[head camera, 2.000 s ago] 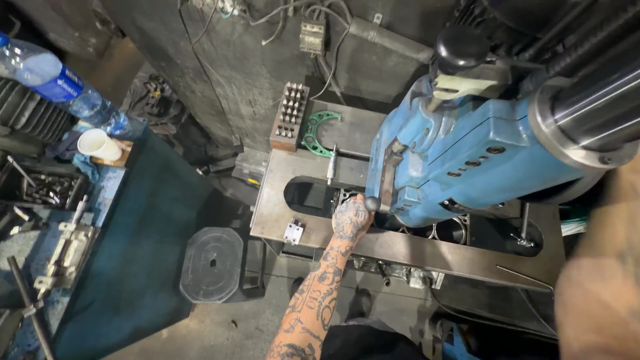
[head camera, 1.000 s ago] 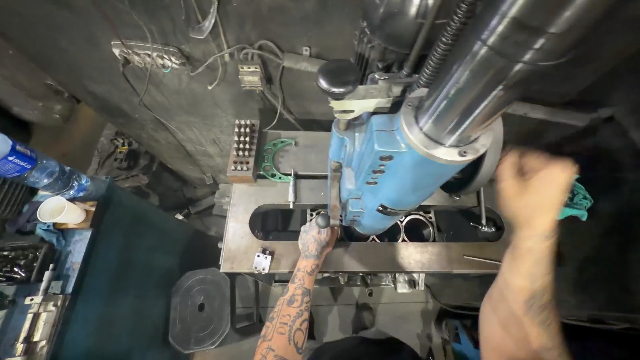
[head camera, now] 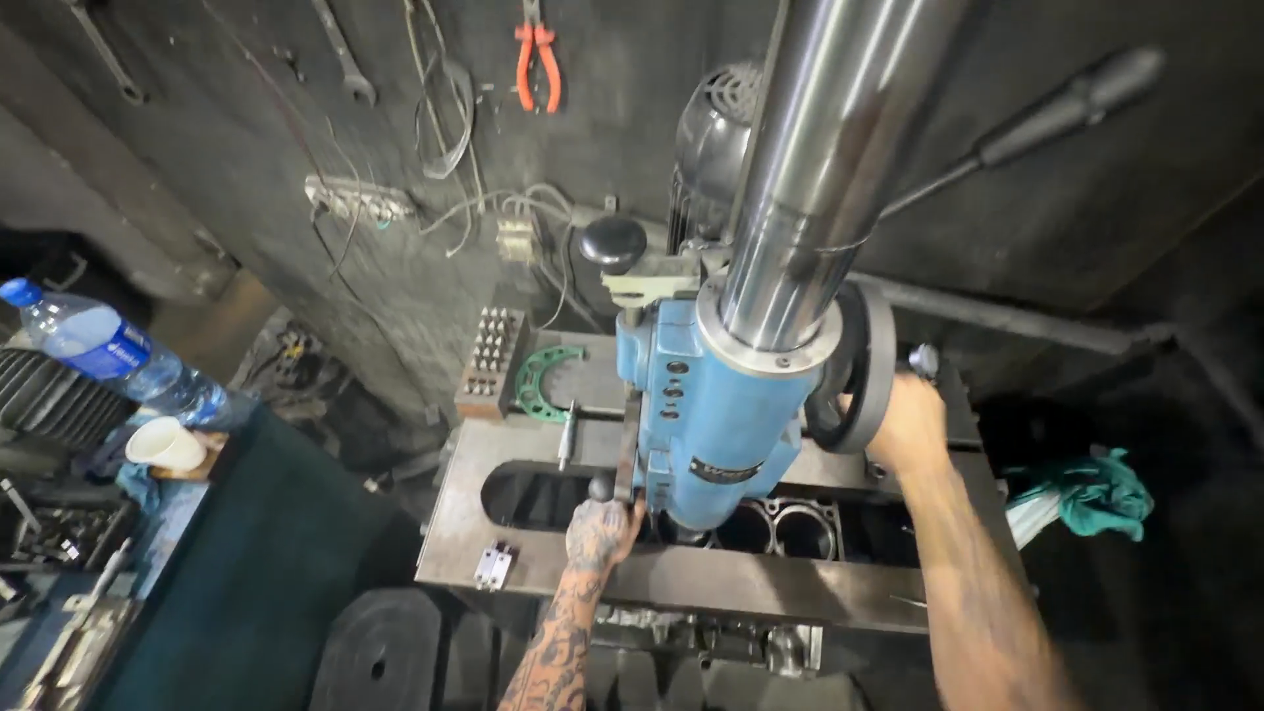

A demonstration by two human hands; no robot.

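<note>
A blue cylinder boring machine (head camera: 731, 425) with a thick polished steel column (head camera: 820, 168) stands over an engine block, whose round bores (head camera: 802, 530) show through a slot in the steel table (head camera: 810, 585). My left hand (head camera: 598, 535) is closed around the lower end of the machine's lever, just below a dark ball knob (head camera: 599, 489). On the machine's right side, my right hand (head camera: 907, 425) grips the rim of a black handwheel (head camera: 869, 370); the wheel hides part of its fingers.
A green outside micrometer (head camera: 538, 380) lies beside a wooden block of steel bits (head camera: 494, 360) on the table. Left is a workbench with a water bottle (head camera: 118, 351) and paper cup (head camera: 166, 444). A round-cornered black stool (head camera: 380, 652) stands below; a green cloth (head camera: 1086, 494) lies right.
My right hand, raised and blurred beside the machine one second ago, is now at the handwheel. My left hand has stayed by the lever. The view has shifted.
</note>
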